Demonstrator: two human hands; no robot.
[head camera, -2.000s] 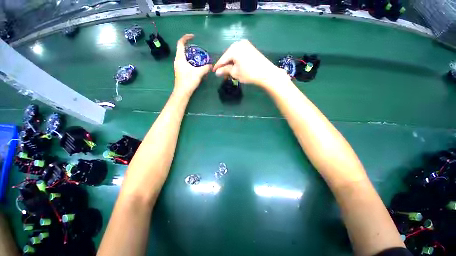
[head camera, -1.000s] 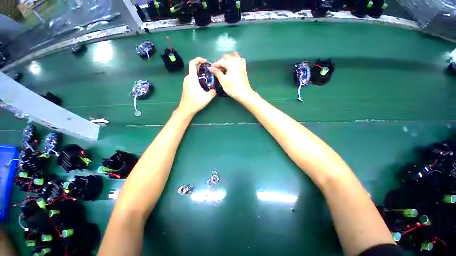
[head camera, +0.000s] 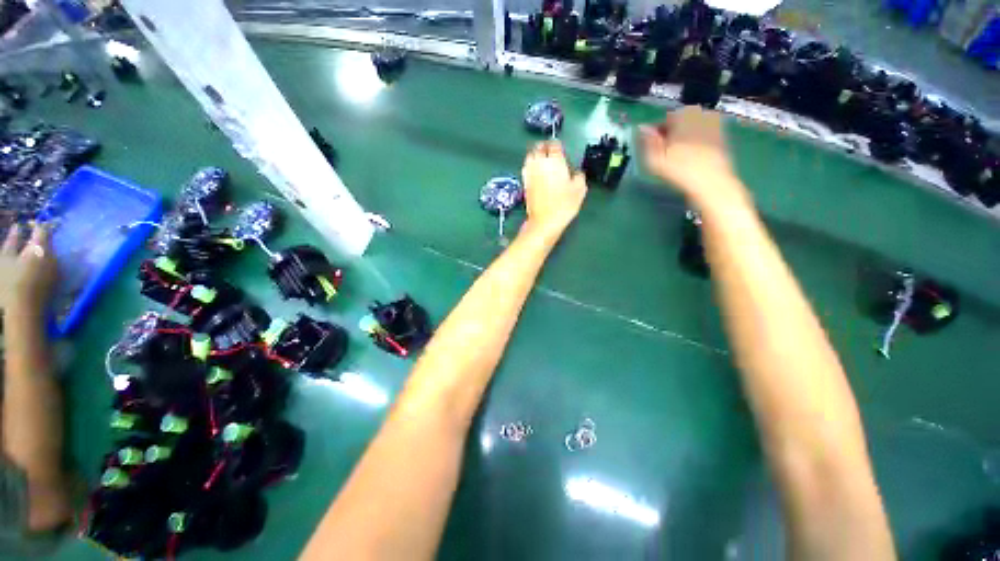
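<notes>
My left hand (head camera: 554, 186) is over the green surface, fingertips at the thin lead below a blue-silver disc (head camera: 544, 115); whether they grip it is unclear. A second disc (head camera: 501, 195) with a pale lead lies left of this hand. A black unit (head camera: 605, 161) with a green end stands between my hands. My right hand (head camera: 689, 148) is blurred, raised to the right of that unit; its grip cannot be told. Another black unit (head camera: 692, 247) lies partly hidden by my right forearm.
Piled black units (head camera: 208, 384) lie at left, beside a blue tray (head camera: 99, 241) and another person's hand (head camera: 27, 268). A white post (head camera: 258, 121) slants at upper left. Two small metal pieces (head camera: 581, 436) lie in front. A disc and black unit (head camera: 932, 307) lie at right. More units line the far rail.
The view has swung left, so the scene sits farther right. My hands have come apart, and the round unit they held together is no longer seen between them. My left hand is now by the left discs.
</notes>
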